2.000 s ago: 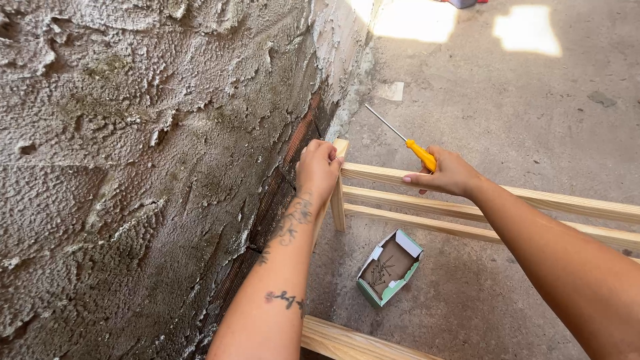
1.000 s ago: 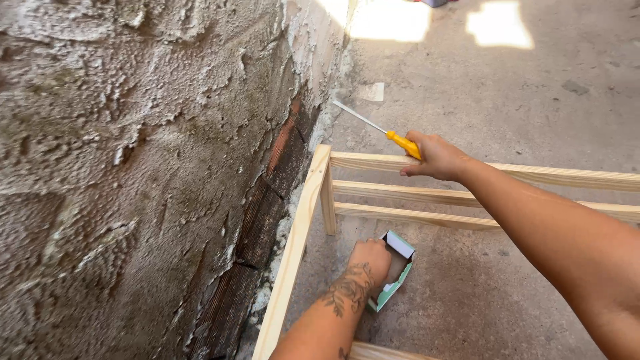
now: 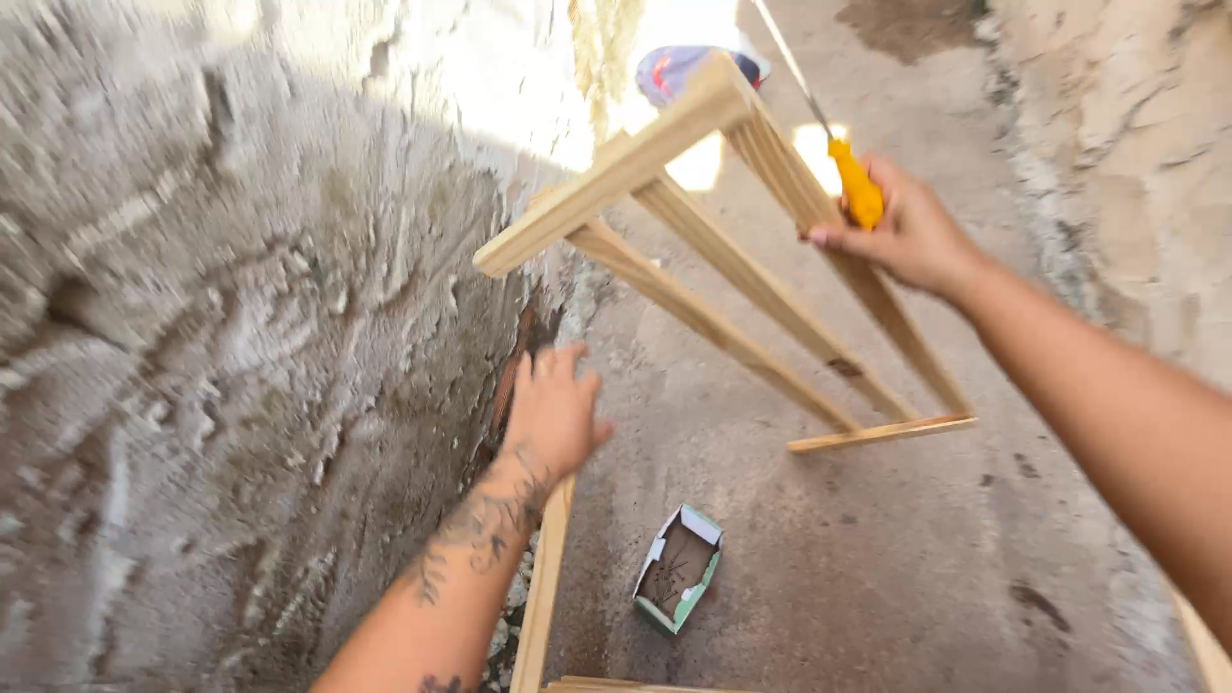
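In my right hand are a screwdriver with a yellow handle and the outer rail of a slatted wooden frame. The frame hangs tilted, its near crosspiece toward the upper left and its far end lower right. My left hand has its fingers spread and holds nothing; it is beside the rough wall, above a separate wooden strip. A small green and white cardboard box lies open on the floor below the frame, with several screws inside.
A rough plastered wall runs along the left, and another wall stands at the right. A pale purple object lies on the concrete floor at the top. More wood shows at the bottom edge and lower right.
My right hand has lifted and tilted the slatted frame away from the wooden strip by the wall. My left hand has come out of the cardboard box and moved up beside the wall. The view has shifted.
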